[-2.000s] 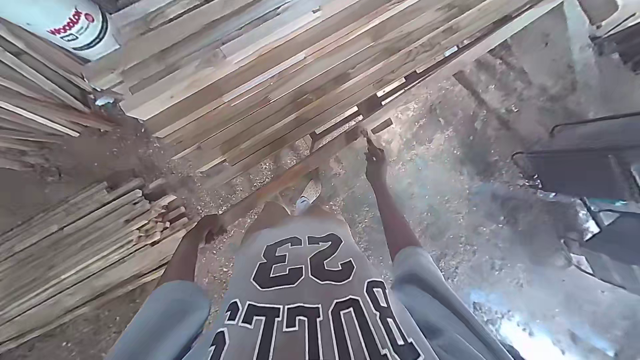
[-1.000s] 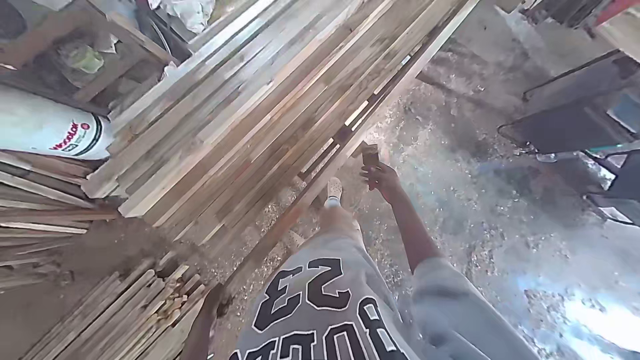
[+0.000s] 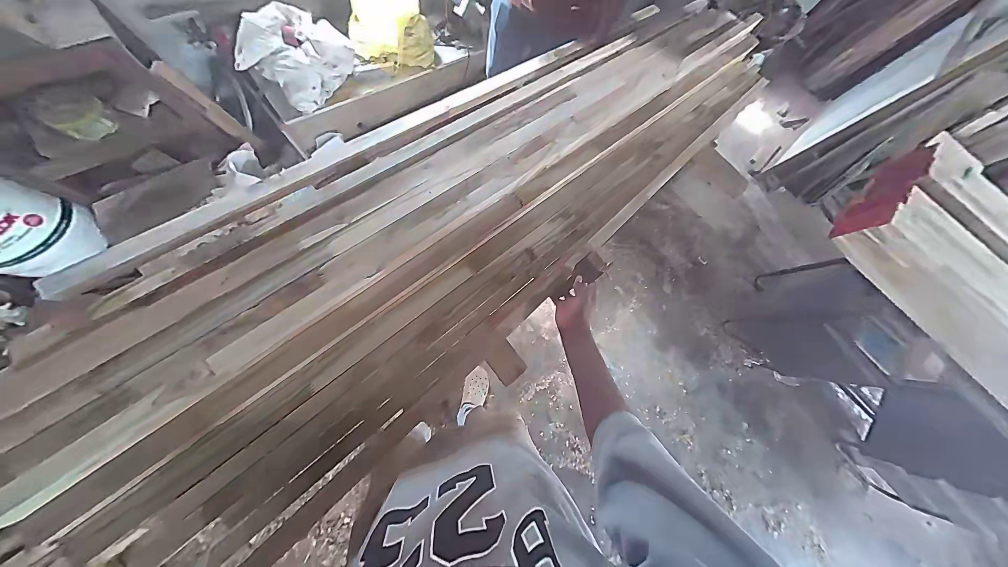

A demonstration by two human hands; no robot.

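Long wooden strips (image 3: 441, 260) lie side by side in a wide layer that runs diagonally across the view. My right hand (image 3: 575, 305) is at the near edge of this layer, its fingers around a small dark wooden block (image 3: 589, 268) that meets the edge of the outer strip. Below and left of that hand, the end of a wooden crosspiece (image 3: 505, 359) sticks out from under the strips. My left hand is not in view.
A white bucket (image 3: 47, 228) stands at the left. Beyond the strips are a white bag (image 3: 295, 51), a yellow bag (image 3: 391, 31) and a person's blue-clad leg (image 3: 500, 35). Dark metal-framed chairs (image 3: 819, 323) and stacked boards (image 3: 929, 268) are at the right. Shavings litter the floor (image 3: 669, 378).
My right hand, out over the floor with the block a second ago, is now against the strips' edge. My left hand has left the view. The view has swung toward the strips' far end.
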